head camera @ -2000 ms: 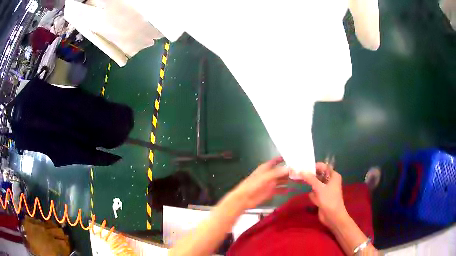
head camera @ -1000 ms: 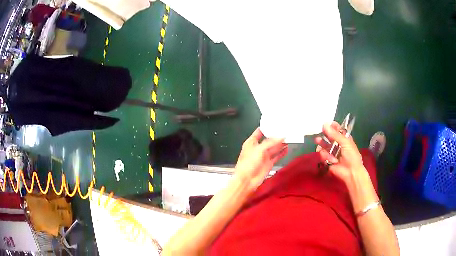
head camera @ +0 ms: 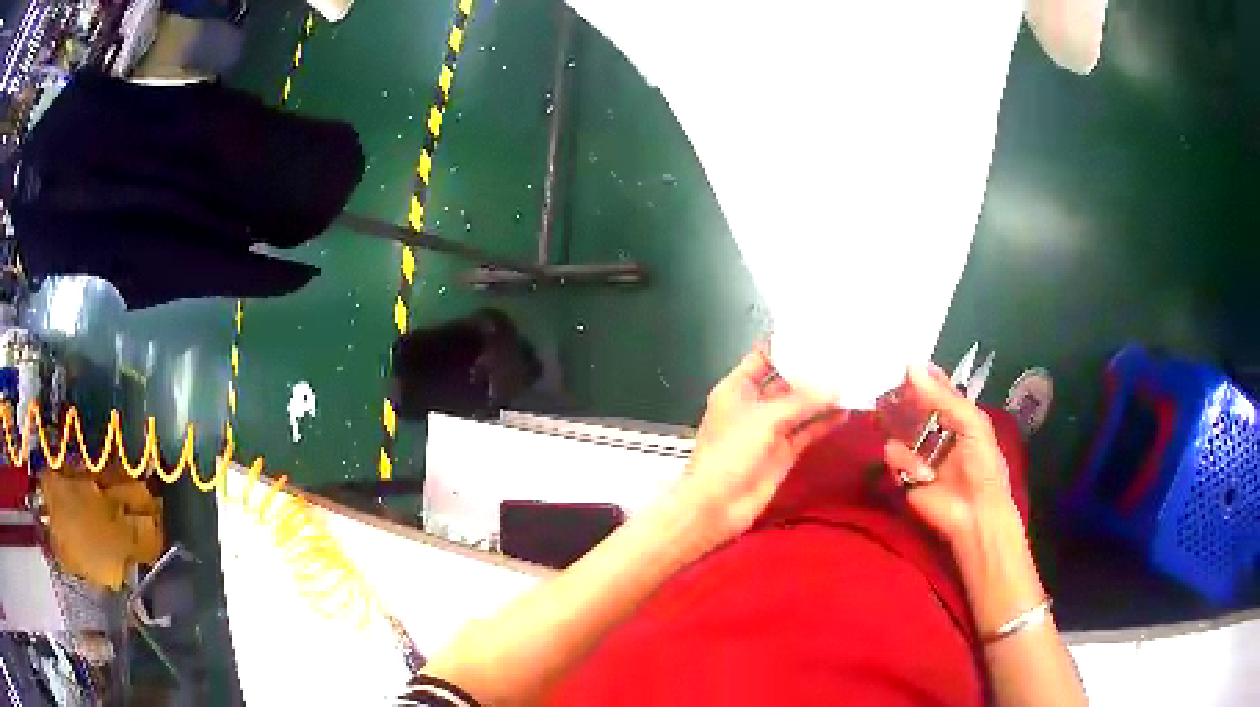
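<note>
A white jacket (head camera: 871, 180), overexposed, hangs from the top of the view down to my hands, and its narrow lower part lies between them. My left hand (head camera: 753, 435) pinches the left side of its lower edge. My right hand (head camera: 953, 456) pinches the right side of that edge and also holds silver thread snips (head camera: 973, 370), with the blades pointing up and away from the cloth. Seams and details of the white cloth cannot be made out.
A black garment (head camera: 173, 180) hangs at the left. A grey rack foot (head camera: 553, 275) stands on the green floor. An orange coiled hose (head camera: 283, 511) crosses the white table (head camera: 318, 580). A dark phone (head camera: 560, 530) lies on a white cabinet. A blue stool (head camera: 1195, 470) is at the right.
The pinched white edge has grown narrower and my hands are closer together than one second ago. The snips stay in my right hand. The background has shifted slightly upward in view.
</note>
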